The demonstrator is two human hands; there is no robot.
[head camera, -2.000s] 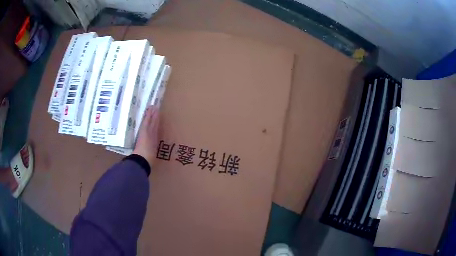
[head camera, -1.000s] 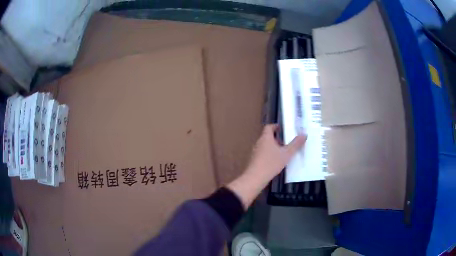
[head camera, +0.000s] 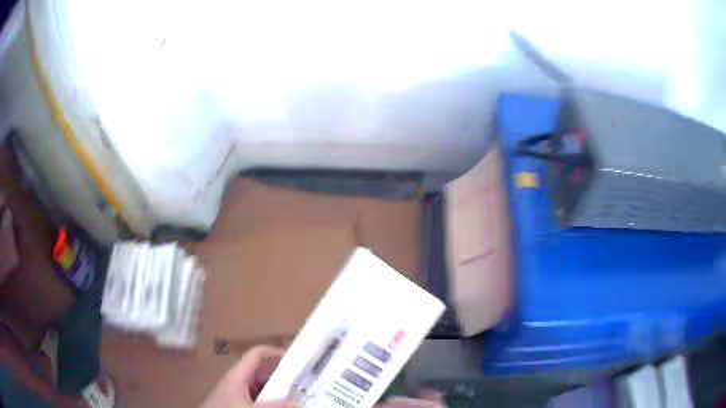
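A slim white retail box (head camera: 354,339) is held up at the bottom centre, tilted, with dark label bars, a small red mark and a pen-like picture facing me. My left hand (head camera: 248,381) grips its lower left edge and is cut off by the picture's bottom. My right hand (head camera: 414,400) shows only as a blurred strip of skin at the bottom edge, beside the box's lower right side; its hold is hidden. A stack of white boxes (head camera: 151,291) lies overlapping on the brown cardboard sheet (head camera: 271,267) at left.
The blue shrink machine (head camera: 589,295) stands at right, with a tan curtain flap (head camera: 478,247) over the dark roller conveyor (head camera: 435,247). A grey control box (head camera: 653,159) sits on top. White boxes (head camera: 674,382) show at the lower right. Part of a person's sandal (head camera: 99,394) shows at lower left.
My left hand has lifted the white box off the rollers and brought it towards me. The view has tilted up, showing wall and control box. My right hand has come into the bottom edge.
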